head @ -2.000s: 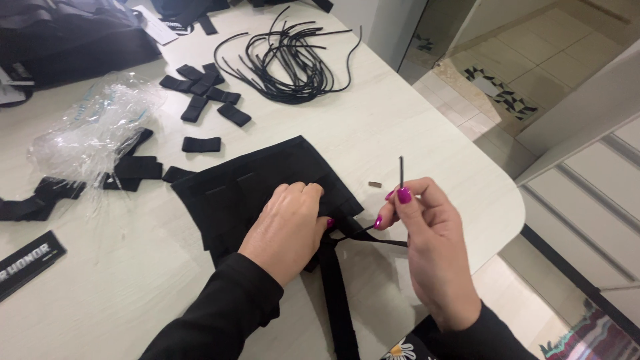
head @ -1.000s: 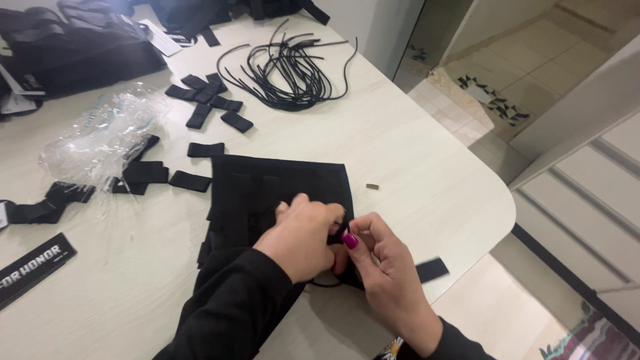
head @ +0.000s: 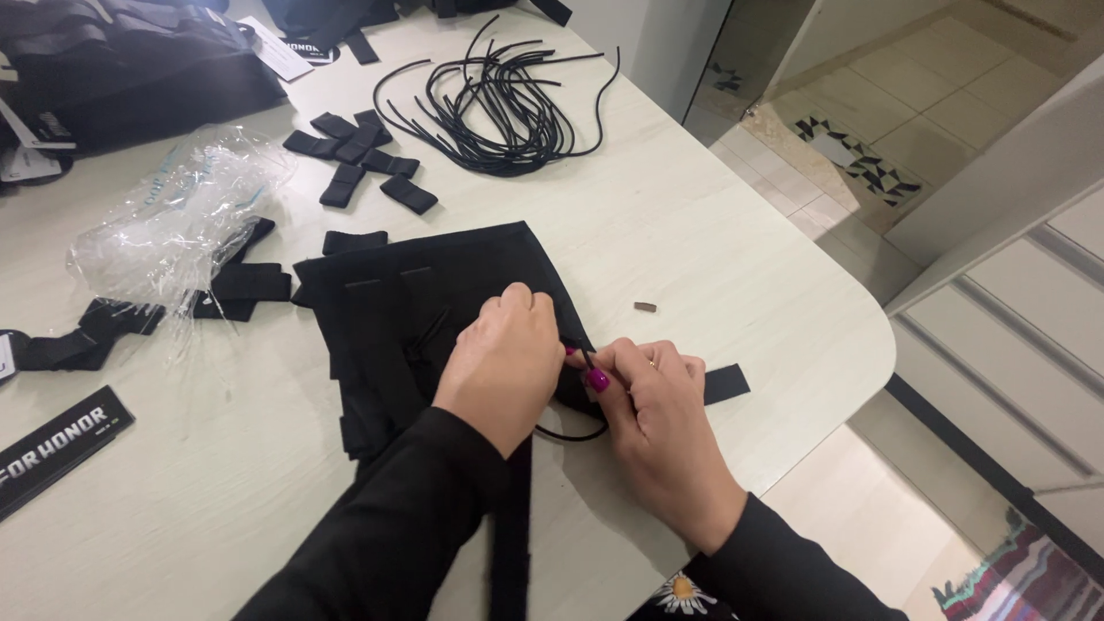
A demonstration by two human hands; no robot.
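Observation:
A black fabric pouch with sewn straps (head: 379,319) lies on the pale table, turned slightly askew. My left hand (head: 509,354) grips its right edge, the fingertips partly hidden behind the hand. Close beside it, my right hand (head: 651,405) pinches a thin black cord (head: 573,437) between thumb and forefinger; the cord loops below both hands. One black strap (head: 511,535) runs from the pouch toward the near table edge, and another strap end (head: 726,384) sticks out to the right of my right hand.
A bundle of black cords (head: 509,129) lies at the back. Short black webbing loops (head: 342,185) and a clear plastic bag of fasteners (head: 172,216) are at the left, near a printed black label (head: 65,448). Black fabric goods (head: 155,78) are piled behind. A small brown piece (head: 644,306) lies right.
Two seconds ago my right hand held the cord's end upright, apart from the pouch; now it is down at the pouch's edge beside my left hand. The pouch has turned.

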